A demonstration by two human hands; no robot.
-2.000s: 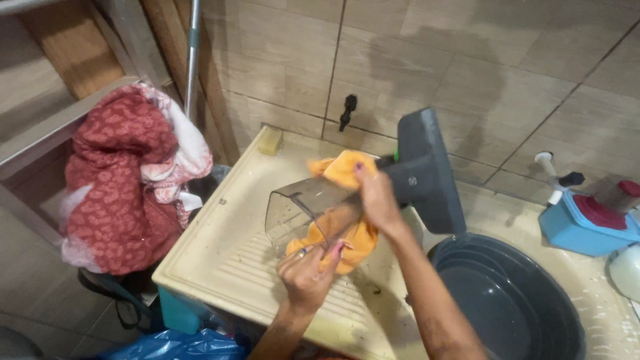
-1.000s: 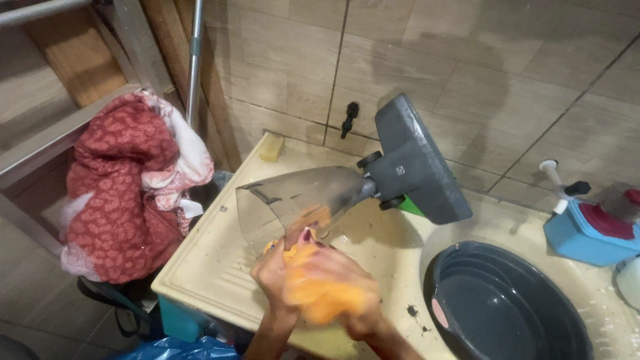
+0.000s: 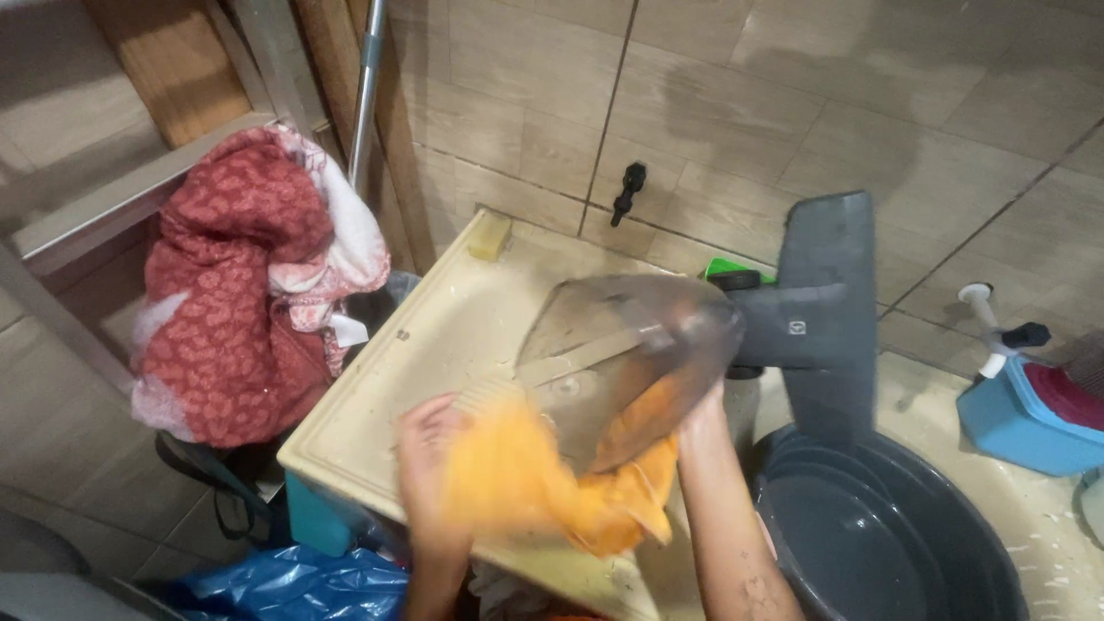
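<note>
An upright vacuum's grey floor head (image 3: 828,319) with a clear, smoke-tinted plastic dust container (image 3: 586,345) is held over the cream laundry sink (image 3: 405,379). My right hand (image 3: 703,414) is under the container's narrow end, near the floor head, partly hidden behind the plastic; an orange cloth (image 3: 517,474) lies against its wrist side. At the left, my left hand (image 3: 431,440) grips the blurred near end of this cloth, whose other part shows through the container. The container's wide end faces left, and the floor head stands out to the right.
A dark grey basin (image 3: 888,526) stands at the right, below a white tap (image 3: 979,302) and a light blue container (image 3: 1026,414). Yellow soap (image 3: 490,238) sits at the sink's back corner. Red patterned fabric (image 3: 241,293) hangs at the left, above a blue plastic bag (image 3: 302,582).
My hands, close together on the bunched cloth one second ago, are now apart, with the cloth spread between them. The floor head has turned more upright.
</note>
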